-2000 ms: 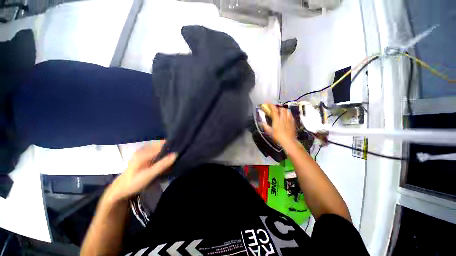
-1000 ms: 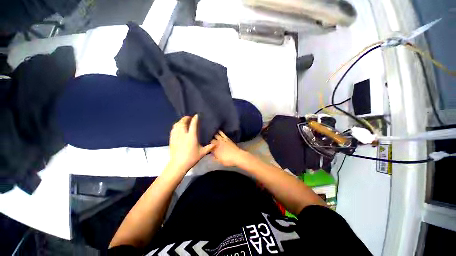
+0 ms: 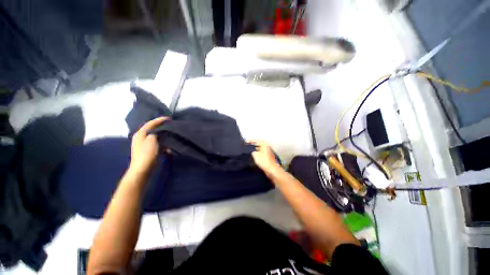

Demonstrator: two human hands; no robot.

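Observation:
A dark grey garment (image 3: 207, 131) lies bunched across the navy ironing board (image 3: 102, 180), its far part over the white table. My left hand (image 3: 146, 144) grips its left end. My right hand (image 3: 263, 157) grips its right end near the board's rounded end. The cloth hides some of the fingers. The steam iron (image 3: 344, 174), with a wooden handle, stands on the dark iron rest (image 3: 306, 171) right of the board, touched by neither hand.
More dark cloth (image 3: 51, 161) covers the board's left end. A pale padded arm (image 3: 301, 49) lies beyond the white table (image 3: 268, 107). Yellow and black lines rise from the iron at right. A green box (image 3: 361, 224) is below the iron.
The right hand let go of the iron and took hold of the garment. Since then the hands have moved apart, the left one away to the left, and the cloth is spread between them.

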